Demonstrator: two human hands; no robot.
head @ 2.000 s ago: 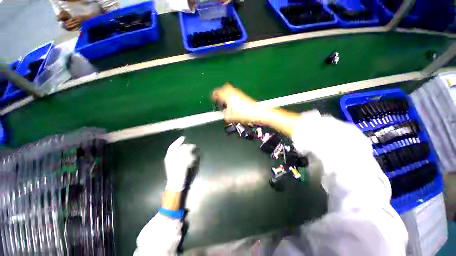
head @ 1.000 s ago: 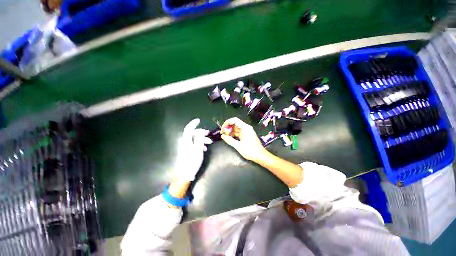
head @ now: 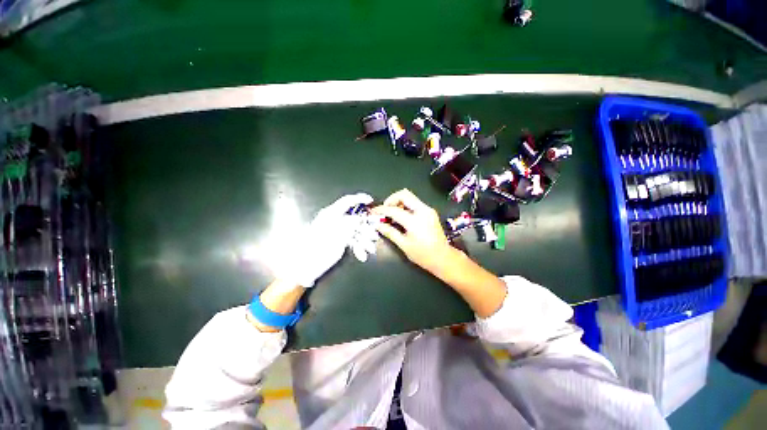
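My left hand (head: 324,239), in a white glove with a blue wrist band, and my bare right hand (head: 416,235) meet over the middle of the dark green bench. Between their fingertips they hold a small dark wired unit (head: 363,210), mostly hidden by the fingers, with some red showing. A loose pile of wired sub-assemblies (head: 455,171), black blocks with white and red parts, lies just beyond and to the right of my right hand. A small green piece (head: 499,237) lies at the pile's near edge.
Stacked clear blister trays (head: 55,277) stand at the left. A blue basket (head: 624,243) with rows of black parts is at the right, with white stacked sheets (head: 685,357) below it. A pale rail (head: 336,91) separates the bench from the green conveyor belt (head: 336,42), where a unit (head: 519,13) lies.
My right hand has come back from the rail to my left hand, and both now hold the small unit close together. The view has tilted down towards the bench.
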